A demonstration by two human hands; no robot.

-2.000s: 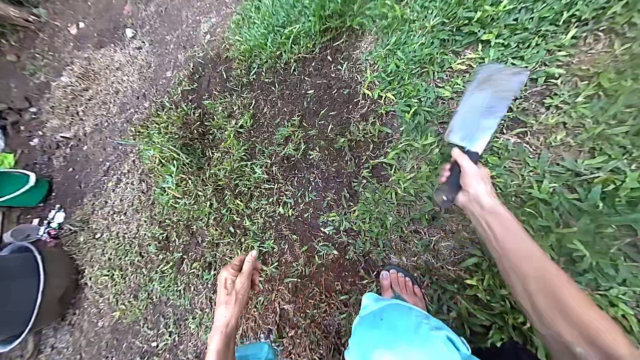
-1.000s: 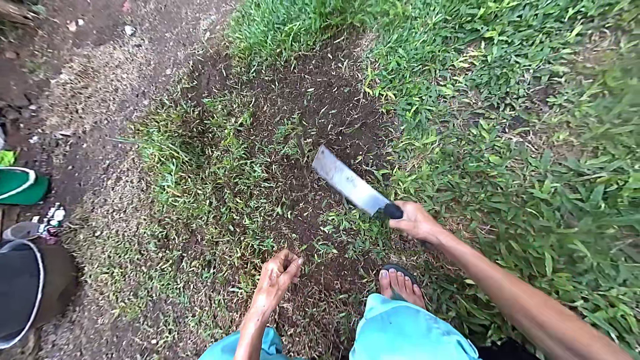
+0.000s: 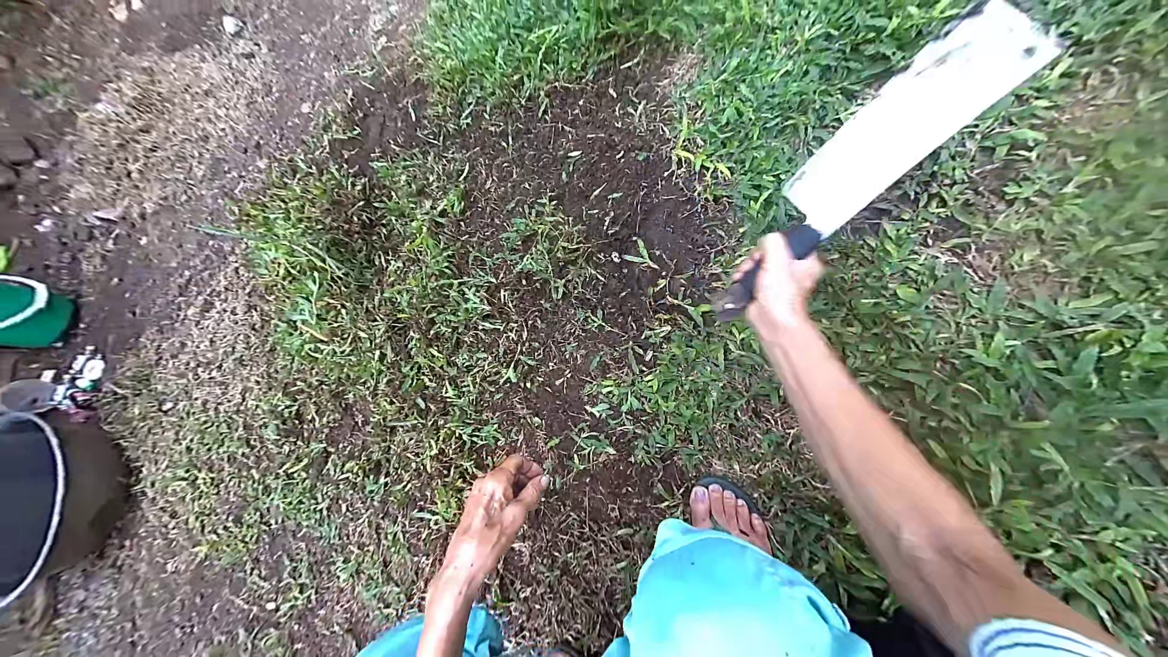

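My right hand is closed around the black handle of a wide-bladed cleaver. Its bright blade points up and to the right, above the green grass. Low in the view, left of my knee, my left hand has its fingers curled over the short grass; whether anything is between them cannot be told. A patch of bare dark soil with scattered clippings lies between the grassy parts, ahead of both hands.
A dark bucket with a pale rim stands at the left edge. Behind it are a green container and small mixed items. My sandalled foot and blue-clothed knee are at bottom centre.
The cleaver was up at the right, came down over the soil patch one second ago, and is now raised to the right again. My left hand has shifted slightly between frames.
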